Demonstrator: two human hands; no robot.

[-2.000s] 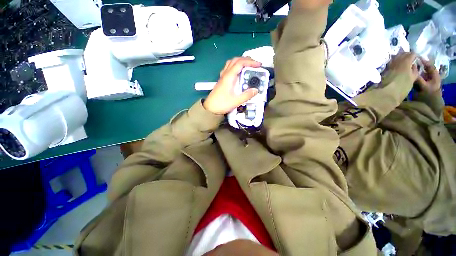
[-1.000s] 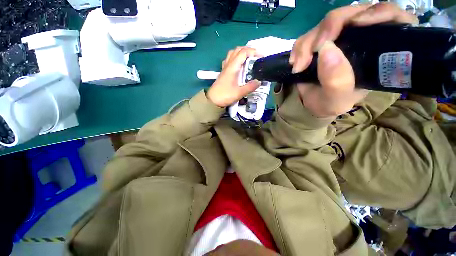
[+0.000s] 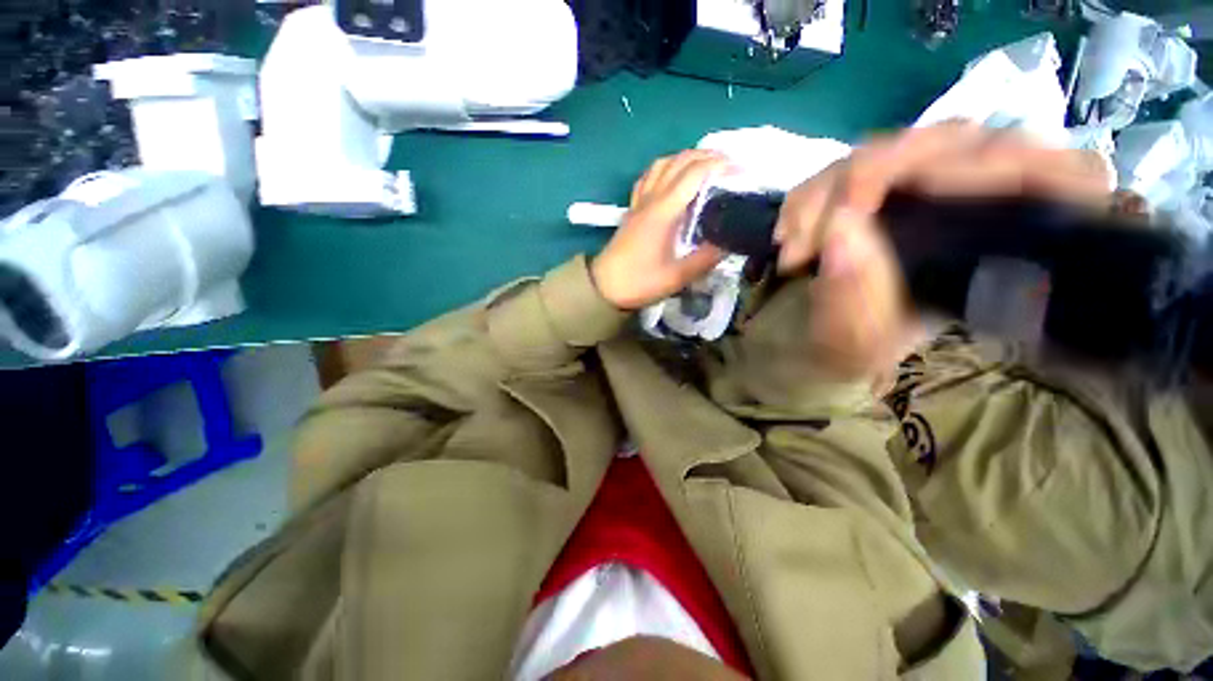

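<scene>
My left hand (image 3: 665,237) grips the small white camera housing (image 3: 694,309) in front of my chest, at the bench edge. The white antenna (image 3: 597,214) sticks out to its left, and a white part of the unit lies behind it. My right hand (image 3: 885,240) is wrapped round the black electric screwdriver (image 3: 1038,273), which is blurred and lies almost level. Its narrow end meets the upper part of the housing's face beside my left fingers. The tip and the spot it touches are hidden.
A bullet camera (image 3: 127,266) and a square-front camera (image 3: 439,60) stand on the green bench (image 3: 492,200) at left. The screw feeder (image 3: 758,47) is at top centre. More white units and a coworker's sleeve (image 3: 1051,466) are at right. A blue stool (image 3: 166,432) stands below left.
My right hand, earlier reaching up past the frame's top, has brought the screwdriver down onto the housing. My left hand keeps its hold. The view has shifted slightly.
</scene>
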